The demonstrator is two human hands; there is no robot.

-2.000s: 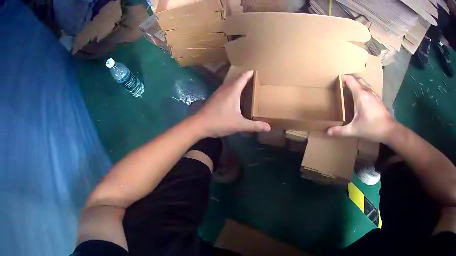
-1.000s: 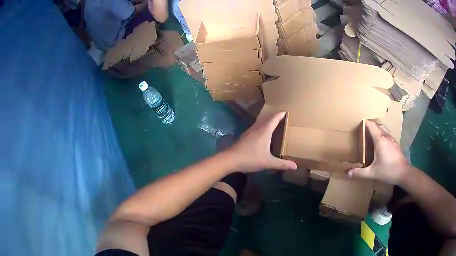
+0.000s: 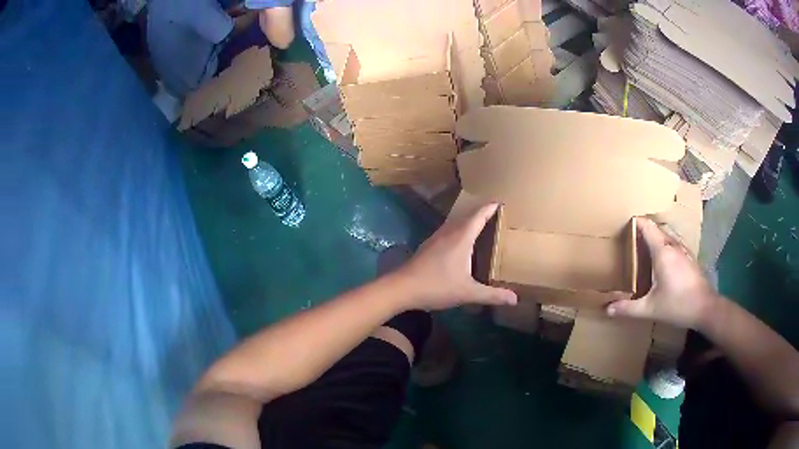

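Observation:
A formed box (image 3: 565,259) with upright side walls and front wall is held between my two hands, its open side up. Its lid (image 3: 569,171) stands open behind the tray, with rounded ears at its ends. My left hand (image 3: 451,263) grips the left side wall, thumb at the front corner. My right hand (image 3: 675,281) grips the right side wall, thumb at the front corner. The work pile of blanks (image 3: 607,346) shows below and behind the box; the box hides much of it.
A stack of formed boxes (image 3: 403,131) stands beyond, left of the lid. Bundled blanks (image 3: 692,79) lie at upper right. A water bottle (image 3: 276,191) lies on the green floor. A blue sheet (image 3: 96,245) hangs at left. Another person's arm (image 3: 277,26) shows at the top.
The view has shifted left and up since the first frame, so the scene sits lower and further right. The box stays between both hands in the same hold.

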